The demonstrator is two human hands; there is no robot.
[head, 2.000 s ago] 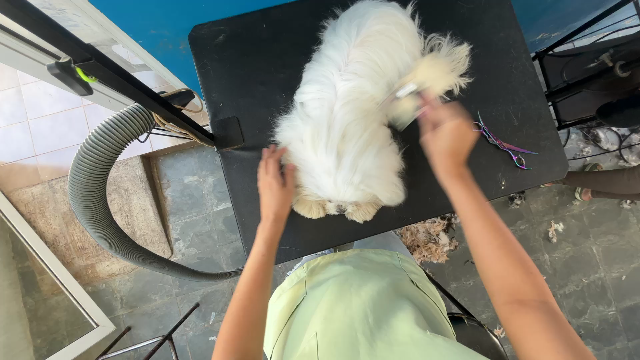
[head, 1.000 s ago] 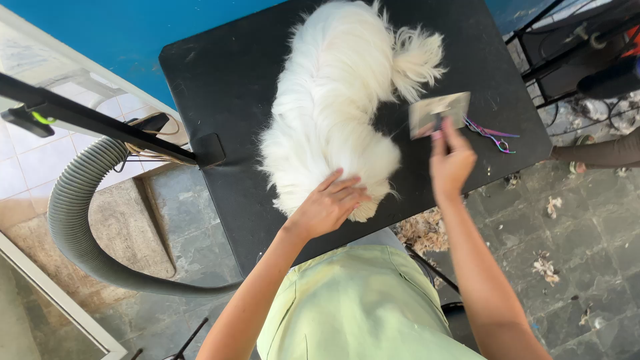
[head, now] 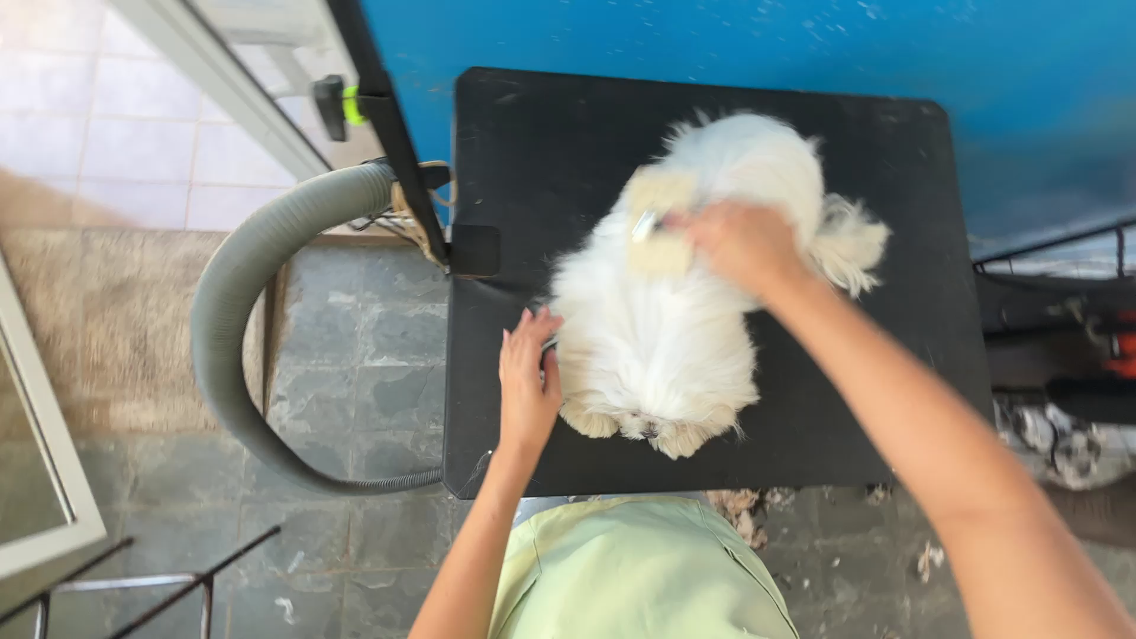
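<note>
A white long-haired dog (head: 661, 333) lies on the black grooming table (head: 532, 160), its muzzle toward me and its cream tail (head: 849, 244) at the right. My right hand (head: 745, 244) grips a slicker brush (head: 659, 222), whose wide pale head lies over the fur of the dog's back; the brush is motion-blurred. At the dog's left side in the view, my left hand (head: 530, 377) has its fingers apart, the fingertips at the edge of the fur. Part of something thin and grey shows by those fingers, too small to tell.
A black post (head: 390, 124) with a green-marked clamp stands at the table's left edge. A grey ribbed hose (head: 222, 328) curves beside it. Behind the table is a blue wall (head: 710, 40). Hair clumps (head: 741, 515) lie on the slate floor, and a metal frame (head: 133, 581) is at lower left.
The brush in my right hand has moved from beside the dog onto its back. My left hand has left the dog's head for its side. The view has shifted, and the purple scissors no longer show.
</note>
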